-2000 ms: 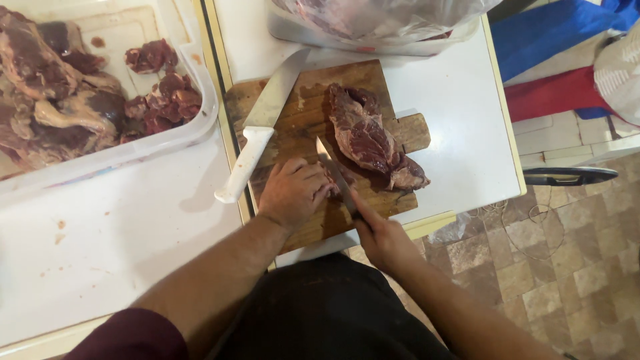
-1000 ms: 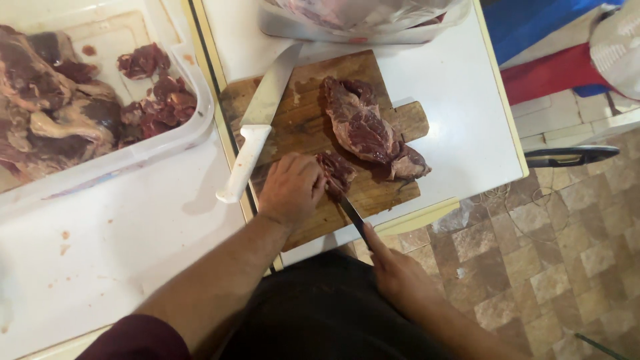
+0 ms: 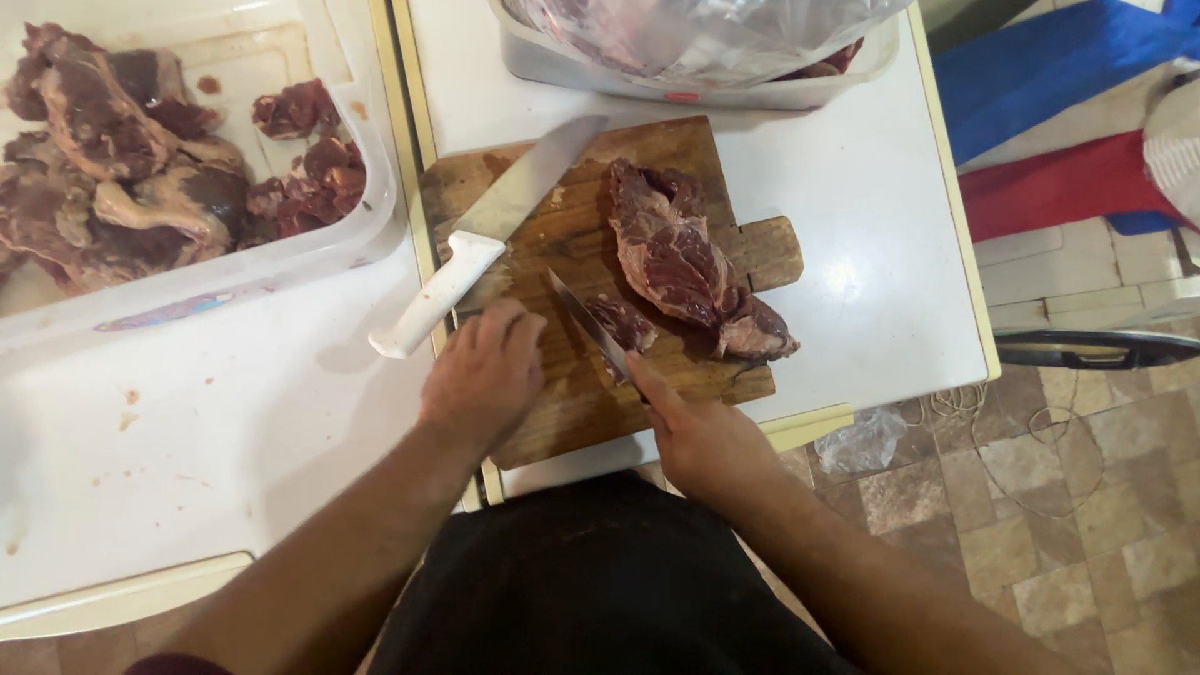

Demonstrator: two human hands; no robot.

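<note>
My right hand [image 3: 708, 436] grips a narrow-bladed knife [image 3: 589, 323], its index finger laid along the spine and its tip pointing up and left. The blade lies beside a small piece of raw meat [image 3: 623, 323] on the wooden cutting board [image 3: 562, 412]. My left hand [image 3: 486, 370] rests at the board's left edge with fingers curled; whether anything is under them is hidden. Above it, a broad knife with a white handle [image 3: 436, 295] lies across the board's left edge. A large piece of raw meat [image 3: 684, 262] lies on the right of the board.
A plastic tub [image 3: 380, 211] holding several meat pieces stands at the left. Behind the board is a second container [image 3: 562, 61] with bagged meat. The white table [image 3: 872, 253] ends at a yellowish edge on the right, with blue and red cloths [image 3: 1050, 187] beyond.
My left hand has come away from the small meat piece, which it was touching a second ago. The narrow knife has moved up the board and now lies along that piece's left side.
</note>
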